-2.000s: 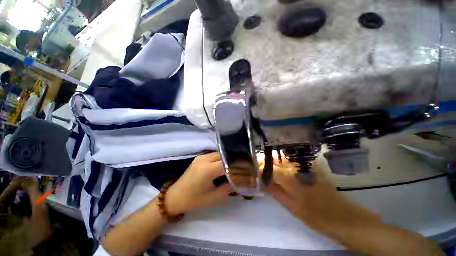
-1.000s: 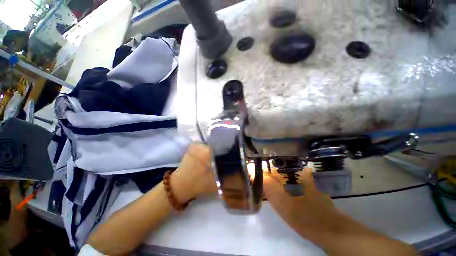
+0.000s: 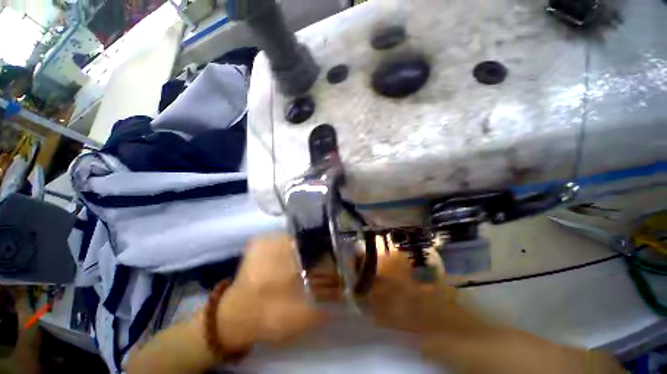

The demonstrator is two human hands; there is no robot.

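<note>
The garment, pale grey-white with navy stripes and navy parts, lies heaped left of the sewing machine head. My left hand, with a beaded bracelet at the wrist, is blurred beside the chrome take-up lever guard, at the garment's near edge. My right hand is blurred below the thread tension assembly, near the lit needle area. The guard and machine head hide the needle, and the fingertips of both hands cannot be made out.
Thread snips with yellow and green handles lie right of the machine. A grey device stands at the left edge. Part of a person's arm shows at the lower left. The machine table's front edge crosses the lower right.
My view has shifted, so the machine sits further left and the snips have come into view. My left hand has moved nearer the table's front edge, and both hands are more blurred.
</note>
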